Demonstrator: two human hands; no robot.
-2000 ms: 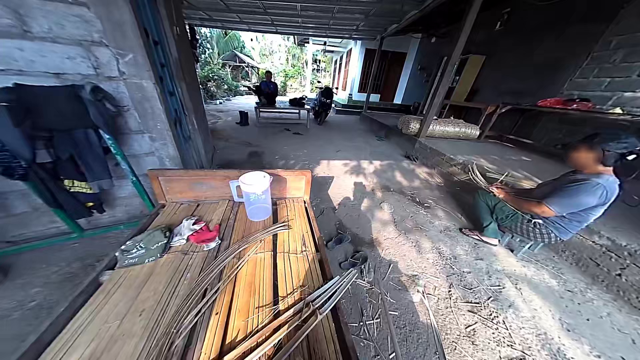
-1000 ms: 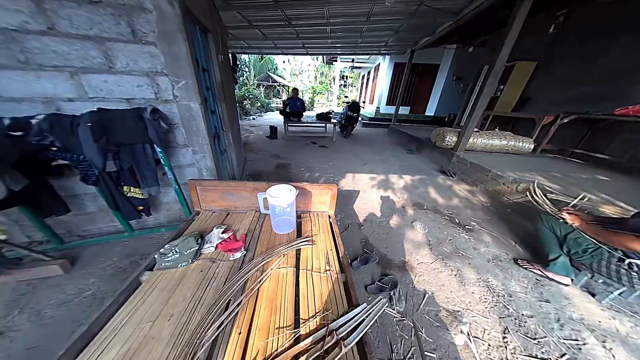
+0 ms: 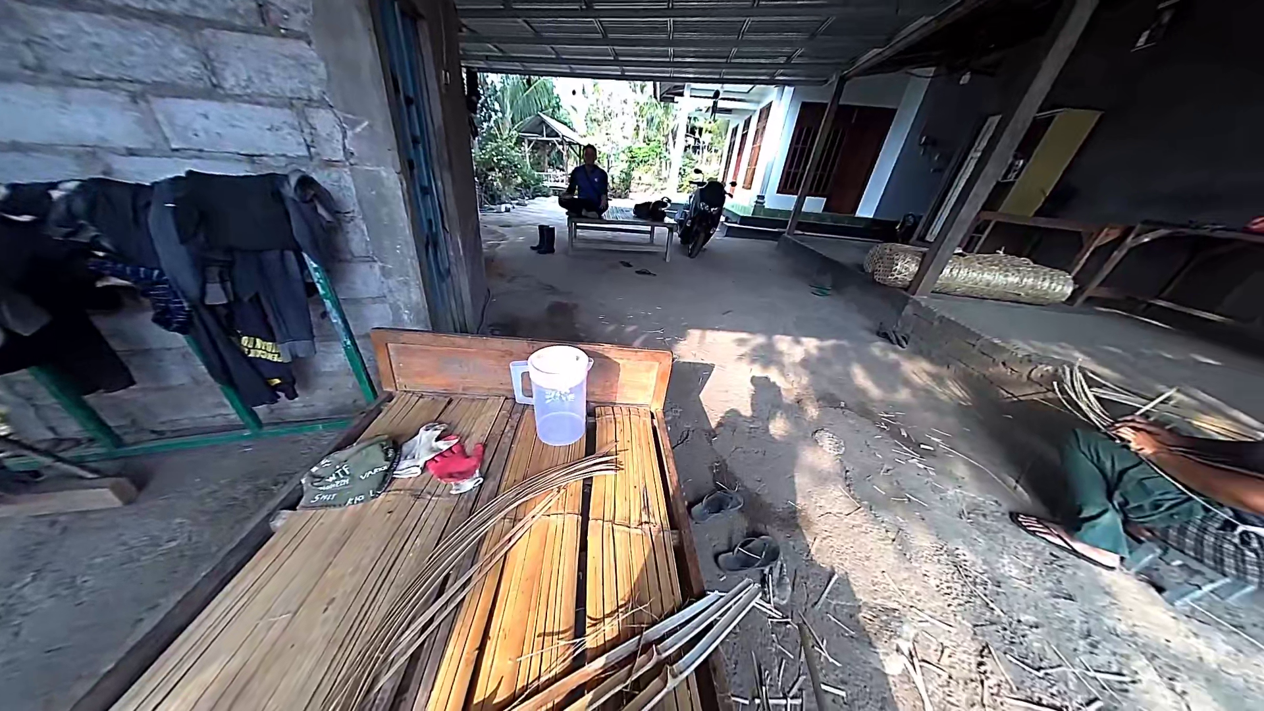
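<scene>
Neither my left hand nor my right hand shows in the view, so what they hold cannot be seen. Before me stretches a bamboo-slat bench (image 3: 326, 553) with a wooden end board. A translucent plastic pitcher (image 3: 560, 400) with a lid stands near that board. To its left lie a green cloth cap (image 3: 348, 474) with writing and a white and red work glove (image 3: 456, 462). Long thin split strips (image 3: 464, 538) curve across the slats. A bundle of thicker split stalks (image 3: 662, 647) rests at the near right edge, its ends jutting past the bench.
At right a seated person (image 3: 1136, 489) handles thin strips. Sandals (image 3: 749, 555) and scraps lie beside the bench. Clothes (image 3: 242, 257) hang on a green rail by the block wall. Farther off are another person (image 3: 589, 188) on a low bench, a motorcycle (image 3: 703, 212) and a woven roll (image 3: 973, 274).
The view has swung left, so the seated person at right now shows only in part at the edge. Things on the bamboo bench keep their places.
</scene>
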